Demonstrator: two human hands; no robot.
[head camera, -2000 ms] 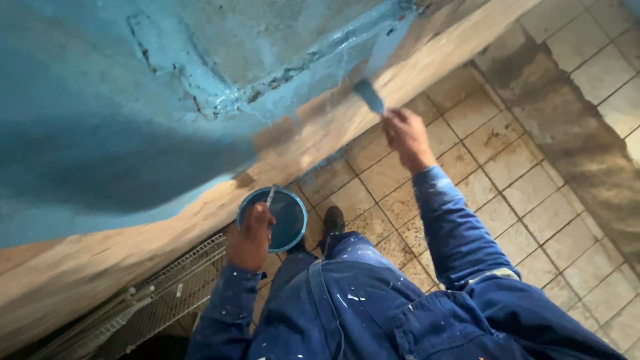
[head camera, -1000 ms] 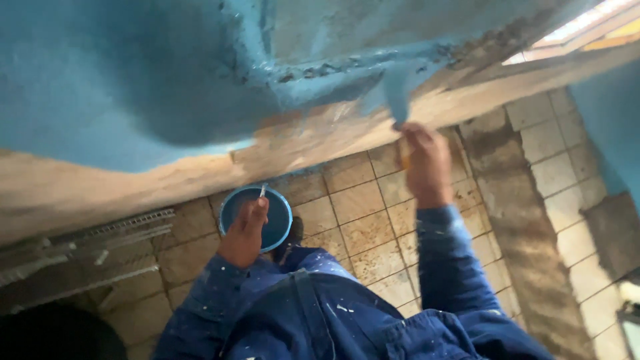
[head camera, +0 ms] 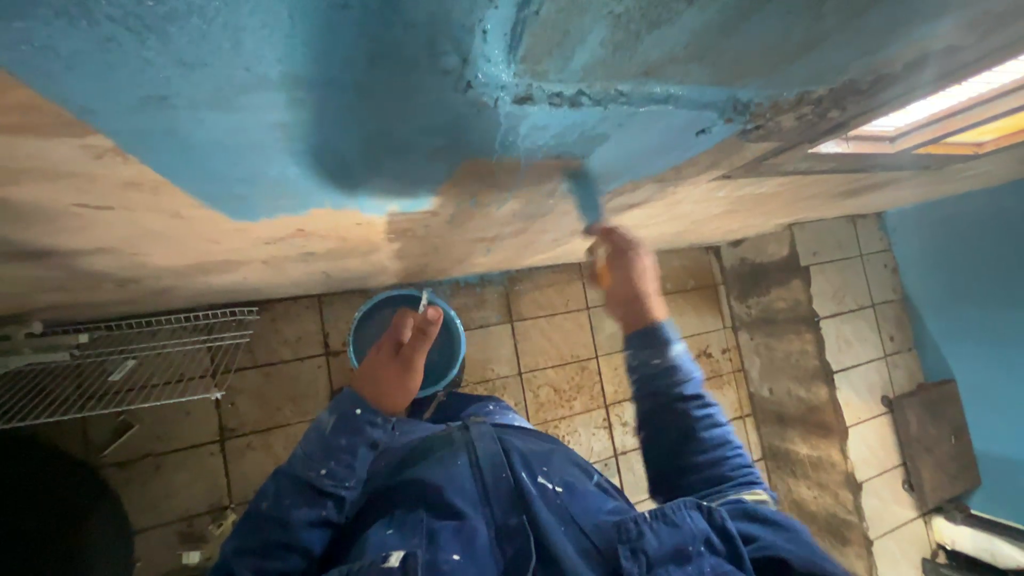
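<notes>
My right hand (head camera: 628, 276) grips a paintbrush (head camera: 586, 196) whose blue-coated bristles meet the wall at the lower border of the wet blue paint. The brush is blurred. Blue paint covers the upper wall (head camera: 384, 96), while the strip below is bare and beige-brown. Around a recessed panel (head camera: 640, 40) runs a rough, glossy blue edge. My left hand (head camera: 400, 352) is closed at the rim of a blue bucket (head camera: 459, 336), over its opening; a small pale piece, perhaps the handle's end, sticks up by the thumb. What lies inside the bucket is partly hidden by the hand.
A white wire rack (head camera: 160, 352) lies at the left above the dirty tiled floor (head camera: 560, 384). A dark round object (head camera: 56, 512) is at the lower left. At the right are a window frame (head camera: 920, 144), a bare floor strip (head camera: 792, 384) and a brown slab (head camera: 936, 444) near a blue wall (head camera: 976, 320).
The view has shifted toward the right, bringing in the window and the far wall. The brush has moved along the wall's paint border; both hands keep their hold.
</notes>
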